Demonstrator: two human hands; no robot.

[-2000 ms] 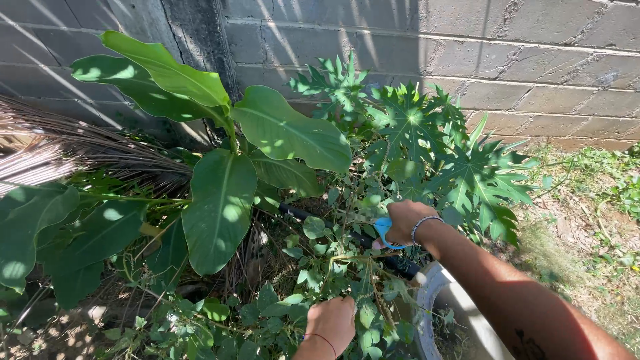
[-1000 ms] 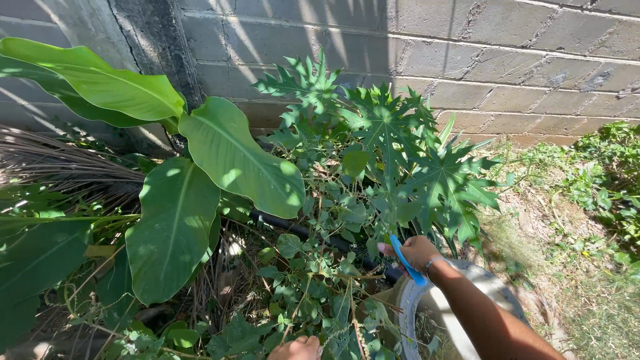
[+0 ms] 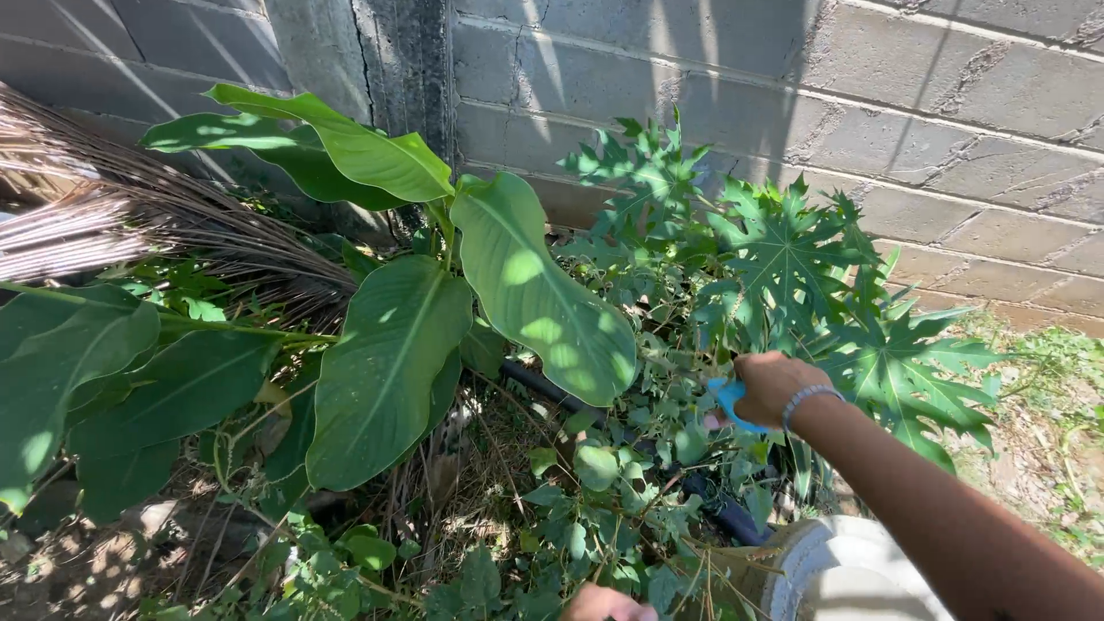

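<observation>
My right hand [image 3: 770,390], with a beaded bracelet at the wrist, is closed around a blue-handled tool [image 3: 733,404] at the edge of the papaya-like leaves [image 3: 789,254]. Foliage hides the tool's working end, so its kind is unclear. Low at the bottom edge, my left hand [image 3: 608,603] is partly cut off by the frame, beside tangled vines [image 3: 595,470]; whether it holds a stem cannot be seen. Broad green leaves [image 3: 543,293] of a large plant stand left of the right hand.
A block wall [image 3: 966,112] runs along the back, with a concrete post [image 3: 405,78]. Dry palm fronds [image 3: 155,207] lie at left. A dark pipe [image 3: 733,520] crosses under the vines toward a pale round concrete container [image 3: 849,573] beneath my right forearm.
The view has shifted between frames. The blue-handled tool stays in my right hand, which now reaches into the foliage; one second ago it was beside the round container's rim.
</observation>
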